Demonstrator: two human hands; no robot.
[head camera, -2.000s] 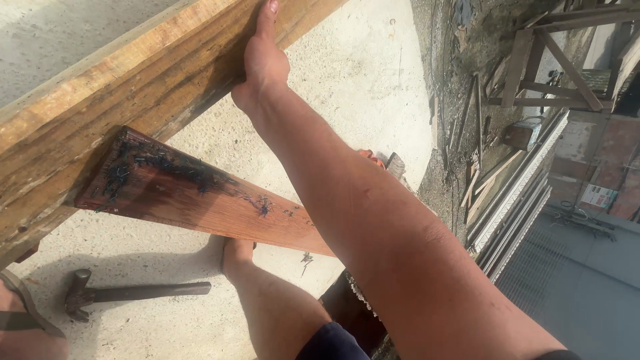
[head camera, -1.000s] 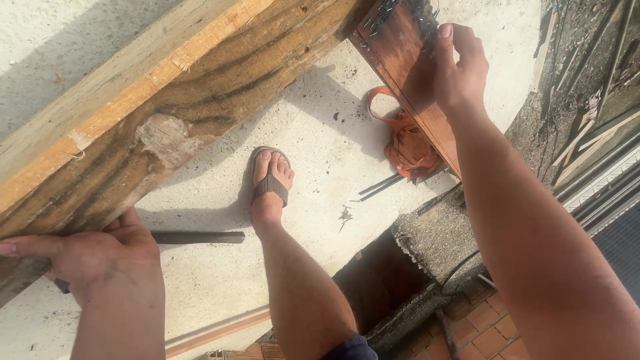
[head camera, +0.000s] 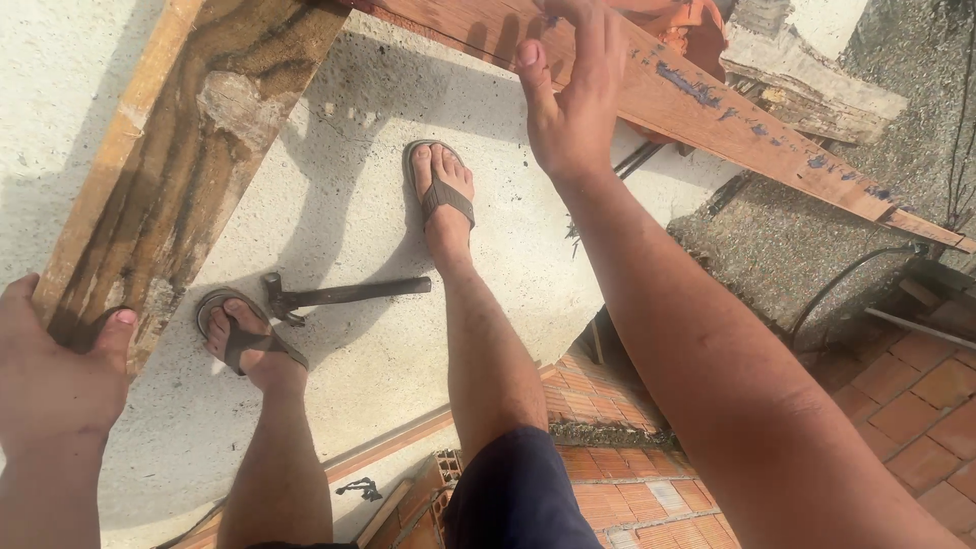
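At the left edge my left hand (head camera: 65, 366) grips the near end of a thick weathered wooden plank (head camera: 221, 114), thumb on its face and fingers round its edge. My right hand (head camera: 576, 91) is at the top, over a long reddish board (head camera: 701, 99) with dark blue smears. Its thumb is spread from the fingers; whether the fingertips press on the board cannot be told. A claw hammer (head camera: 351, 293) with a dark handle lies on the pale concrete between the plank and my legs.
My sandalled feet (head camera: 446, 179) stand on a pale concrete slab (head camera: 381, 366). Orange strap or cloth (head camera: 686, 30) and a rough broken timber piece (head camera: 816, 84) lie by the board. Beyond the slab's edge are gravel (head camera: 762, 244), hollow-brick walls (head camera: 610, 488) and a dark hose (head camera: 831, 290).
The hammer, partly hidden one second ago, now shows fully beside my foot. My left hand has shifted from under the thick plank to its near end. The view has moved.
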